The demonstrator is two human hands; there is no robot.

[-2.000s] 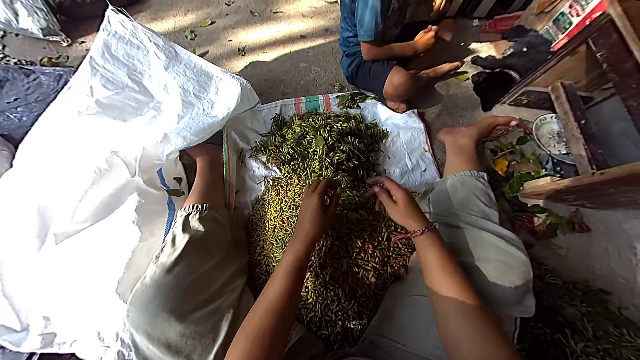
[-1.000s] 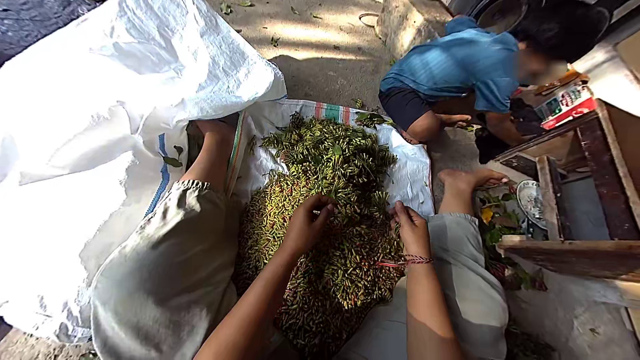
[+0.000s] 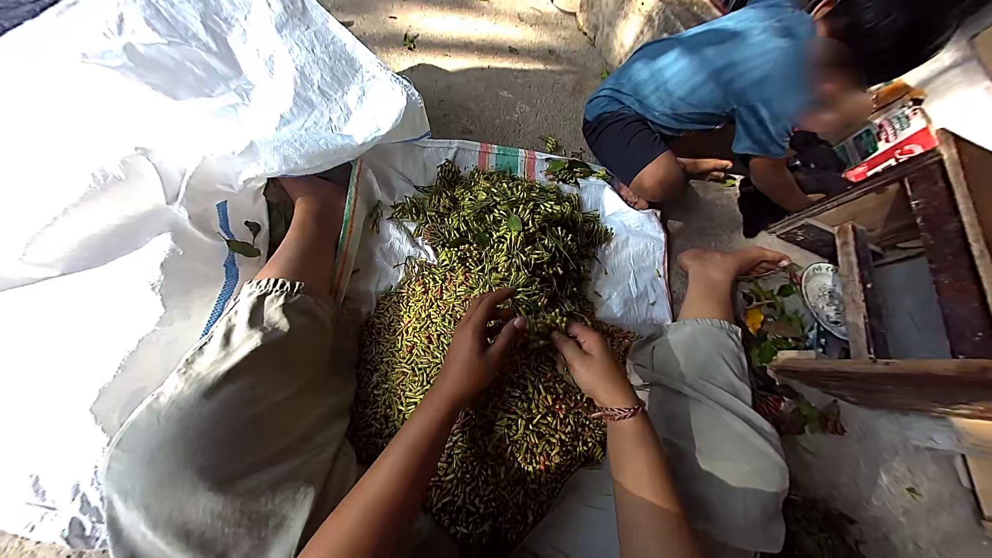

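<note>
A large heap of loose green and reddish clove buds lies between my legs on a white woven sack. Clove clusters still on their stems are piled at its far end, with a few leaves among them. My right hand is shut on a small clove cluster above the middle of the heap. My left hand is just left of that cluster, fingers curled, thumb and fingertips close to it; whether they grip a bud cannot be made out.
A big white sack spreads over the left side. At the upper right a person in a blue shirt crouches by a wooden frame. A metal bowl and leafy sprigs lie between my right foot and the frame.
My hands were apart over the heap a second ago and are now close together at a cluster. The person in blue, seated upright two seconds ago, now leans toward the wooden frame.
</note>
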